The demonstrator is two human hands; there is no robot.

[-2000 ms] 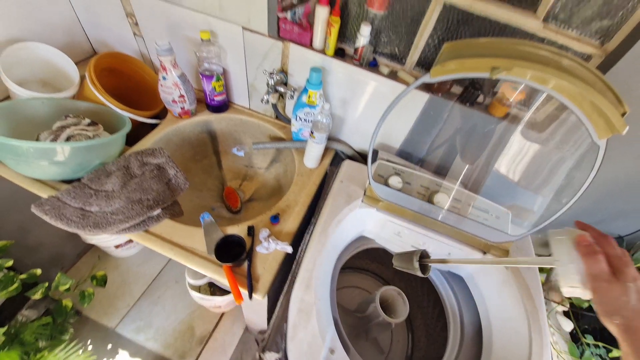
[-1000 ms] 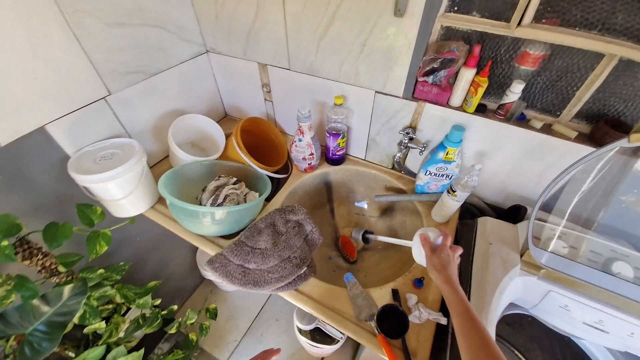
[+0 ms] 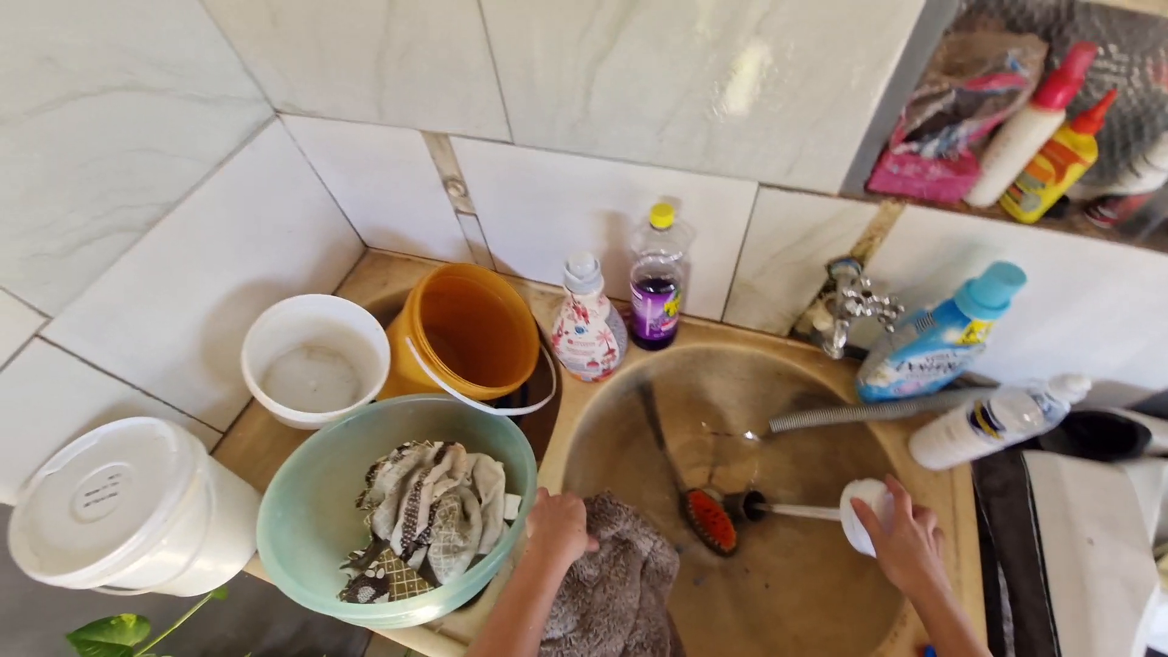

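Observation:
My right hand [image 3: 903, 538] holds the round white end of a long-stemmed plastic piece [image 3: 867, 516] over the round sink basin [image 3: 785, 593]. The dark cup-like tip of that piece lies close to a brush with red bristles [image 3: 710, 520] in the basin. My left hand [image 3: 558, 527] grips the edge of a brown towel [image 3: 611, 584] at the basin's left side. Just left of that hand stands a pale green plastic tub [image 3: 297, 547] with patterned cloth [image 3: 429, 520] inside.
Behind the tub are a white bucket [image 3: 315, 351] and an orange bucket [image 3: 474, 328]; a lidded white bucket [image 3: 137, 511] is left. Bottles [image 3: 657, 292] line the sink's back, near a metal tap [image 3: 849, 306]. A grey hose [image 3: 849, 415] enters the basin. A washing machine [image 3: 1086, 547] stands right.
The white piece, first over the washing machine, is now in my right hand over the basin. My left hand has come to the towel and taken hold of it. The view has swung left.

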